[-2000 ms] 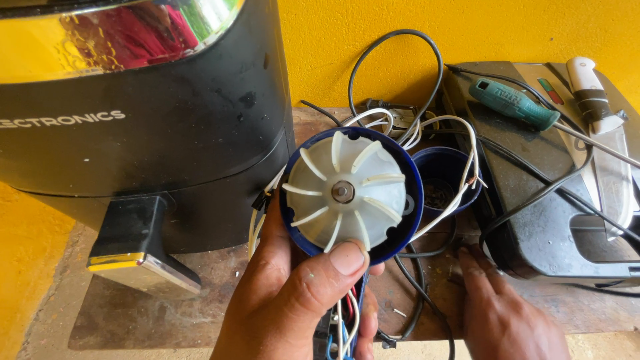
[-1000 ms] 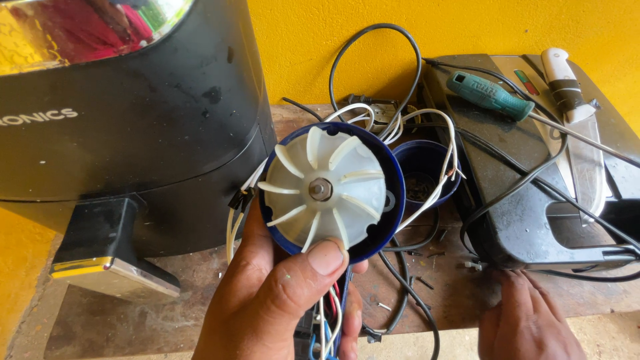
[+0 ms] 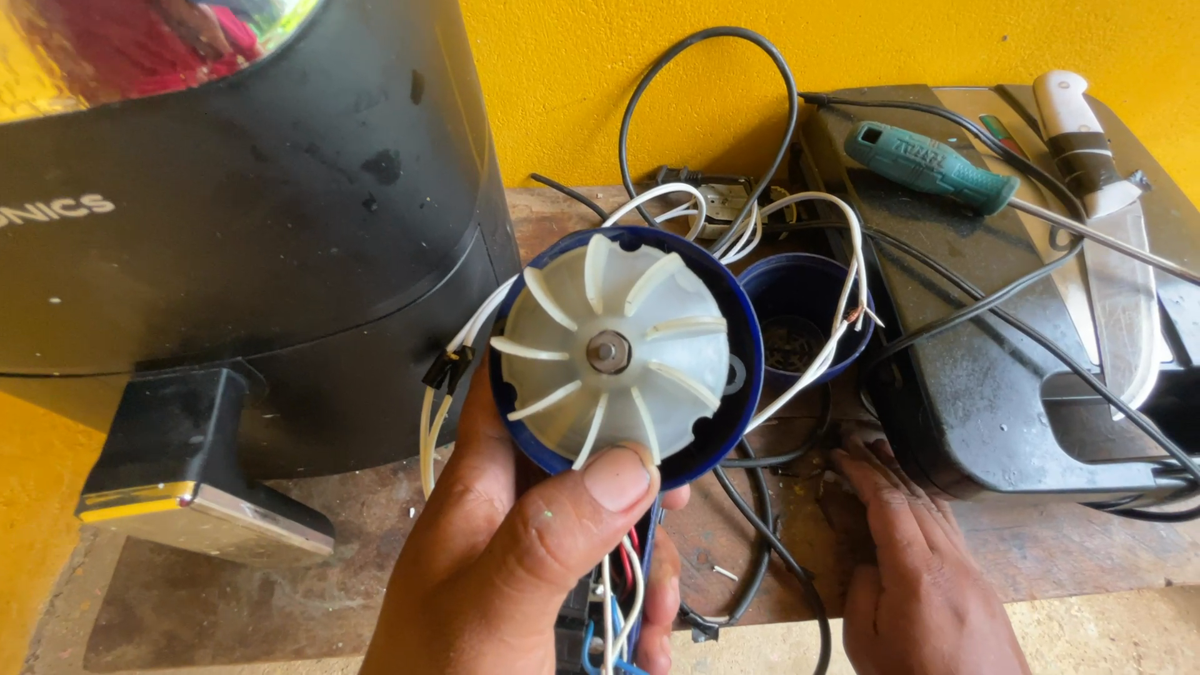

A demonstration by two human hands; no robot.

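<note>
My left hand (image 3: 525, 544) grips a blue round plastic housing (image 3: 747, 375) with its thumb on the rim of a whitish finned impeller (image 3: 553, 375). A nut and shaft end (image 3: 608, 352) sit at the impeller's centre. Below the housing, white, red and blue wires (image 3: 619, 600) show in its open lower part. My right hand (image 3: 914, 562) lies palm down on the wooden surface, beside the black appliance; its fingertips are partly shaded and nothing is seen in it. Behind the housing stands a blue cup (image 3: 806, 272) with small bits inside, and white wires (image 3: 834, 347) with a bare end pass over its rim.
A black air fryer (image 3: 309, 234) with a handle (image 3: 178, 441) stands at left. On the black appliance (image 3: 947, 412) at right lie a green-handled screwdriver (image 3: 928, 169), a knife (image 3: 1120, 281) and a black cable (image 3: 984, 305). More black cable (image 3: 769, 553) loops over the wooden tabletop (image 3: 234, 600).
My right hand has shifted about beside the black appliance, its fingers now further left under the appliance's front corner than one second ago. My left hand still holds the housing.
</note>
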